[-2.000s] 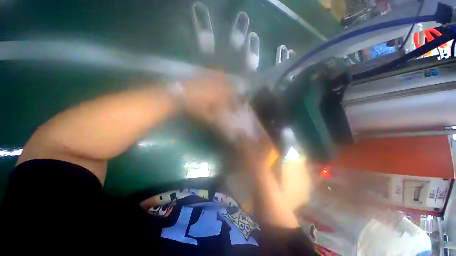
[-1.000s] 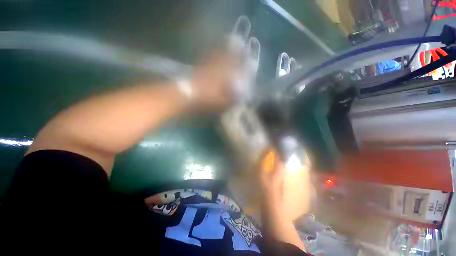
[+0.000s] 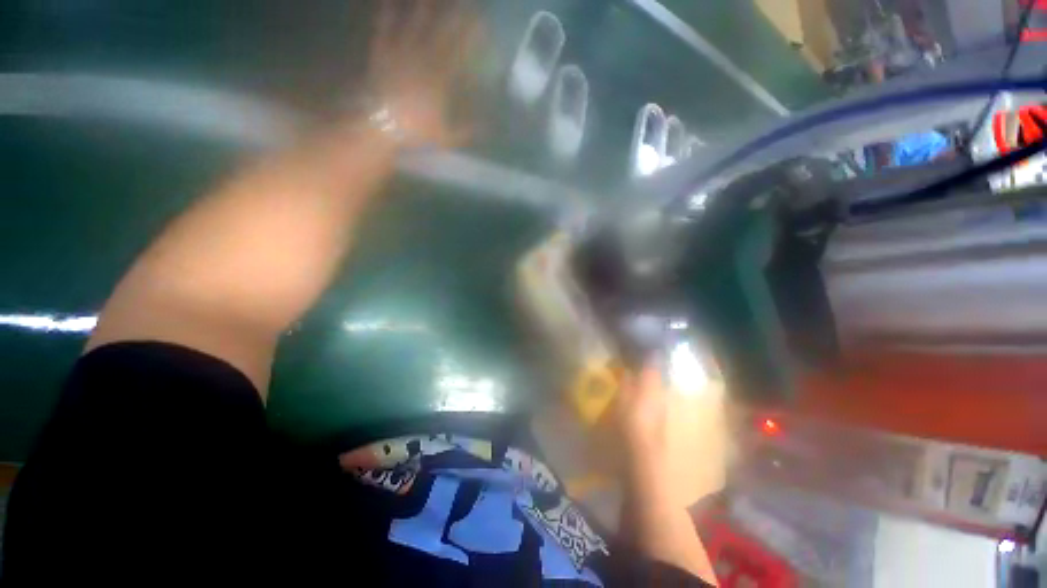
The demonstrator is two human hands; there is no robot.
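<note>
Several white oval-loop plastic parts lie on the green surface [image 3: 379, 276], one of them [image 3: 536, 55] near the top centre. My left hand [image 3: 427, 63] is reached out over the green surface at the top, left of the loops. It is blurred, and I cannot tell if it holds anything. My right hand [image 3: 646, 396] is at the right end of the pale yellow fixture [image 3: 563, 301], beside the yellow fixture end [image 3: 595, 392]. Its fingers are blurred, and its grip is unclear. The green machine head [image 3: 735, 270] stands right of the fixture.
The orange cabinet [image 3: 930, 396] with a red light [image 3: 770, 426] stands at the right. A blue hose [image 3: 827, 109] curves above the machine head. A cardboard carton [image 3: 783, 17] shows at the top right. A white lane line [image 3: 494, 180] crosses the green surface.
My left hand has moved up and left, away from the fixture area. The fixture and its yellow end now show uncovered. My right hand stays near the fixture's right end.
</note>
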